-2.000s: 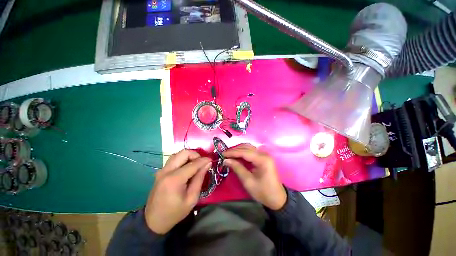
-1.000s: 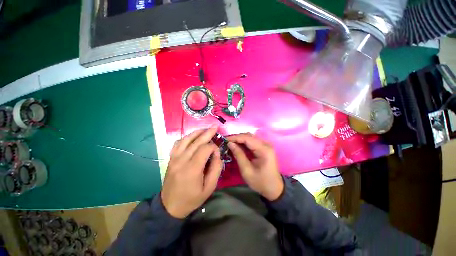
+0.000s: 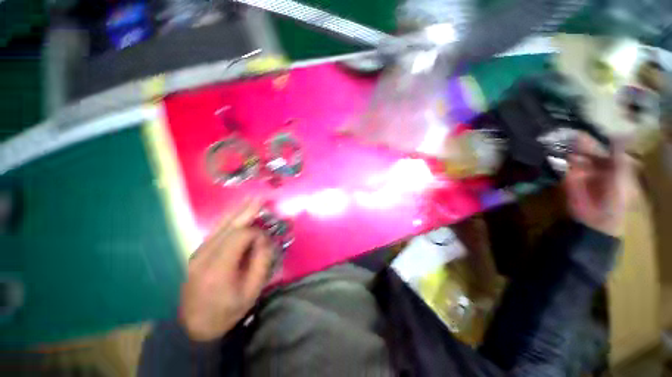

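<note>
The picture is blurred. My left hand is at the front of the red sheet, its fingers closed on a ring unit with a green and dark rim; its lower part is hidden by the fingers. My right hand is at the far right, beside the black soldering station; blur hides whether it holds anything. A stator ring lies flat on the red sheet. A green ring PCB lies just right of it.
The clear funnel of the fume extractor hangs over the sheet's right side, with an amber pot near it. A silver flexible arm crosses the top. A framed panel lies at the upper left. Round units show at the left edge.
My right hand has left the ring unit and moved far right to the black station. My left hand keeps the unit. The view has turned right, so the bench things appear further left.
</note>
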